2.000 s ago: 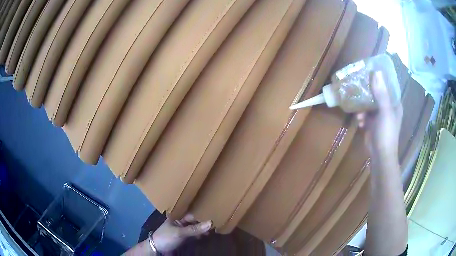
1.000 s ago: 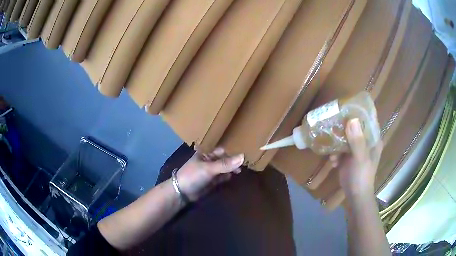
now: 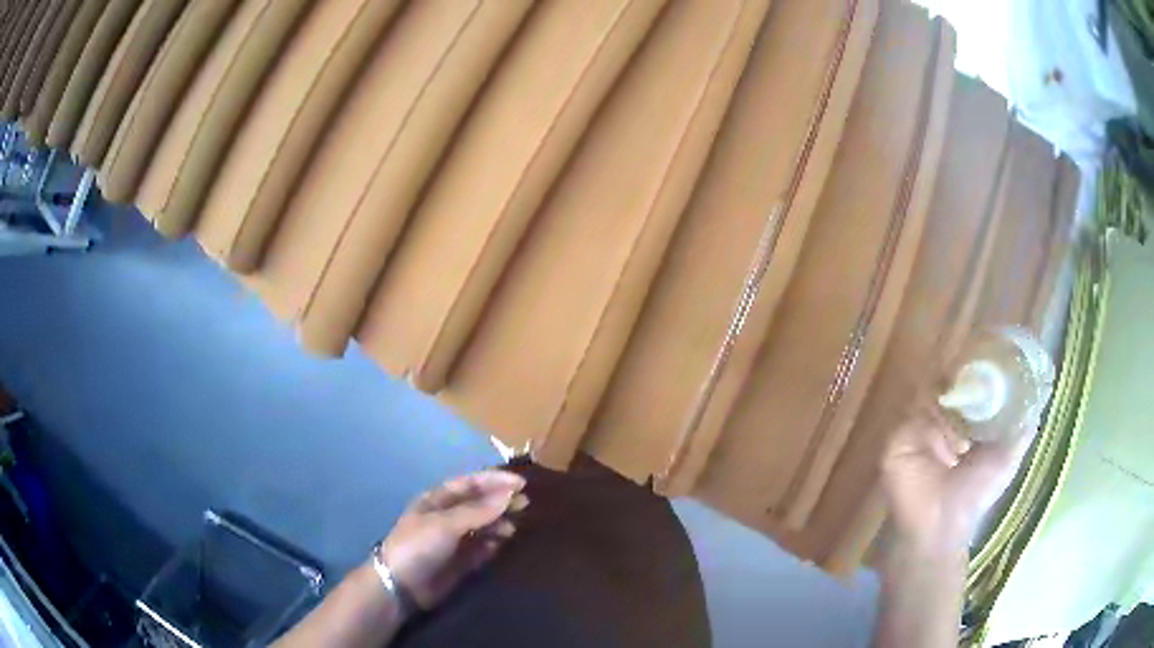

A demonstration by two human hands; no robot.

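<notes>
Tan leather panels (image 3: pixel 645 279) overlap in a wide row across the view, with dark lines along them. Shiny wet glue lines (image 3: pixel 747 298) run along several panels right of the middle. My right hand (image 3: pixel 930 475) holds the clear glue bottle (image 3: pixel 1019 386) over the right end of the row, its pale nozzle turned toward the camera and clear of the glue lines. My left hand (image 3: pixel 458 525), with a bracelet at the wrist, is just below the panels' lower edge, fingers loosely bent and apart from the panels. It holds nothing that I can see.
A dark brown piece (image 3: pixel 595 557) hangs below the panels' near edge. A dark open bin (image 3: pixel 228 589) is at the lower left on the blue-grey floor. Metal legs (image 3: pixel 63 209) show at the far left. Yellow strips (image 3: pixel 1057 468) and a pale yellow-green sheet (image 3: pixel 1107 443) lie at the right.
The bottle has moved from a panel's seam to the right and its nozzle has turned toward the camera. My left hand has let go of the panel edge and moved down and left.
</notes>
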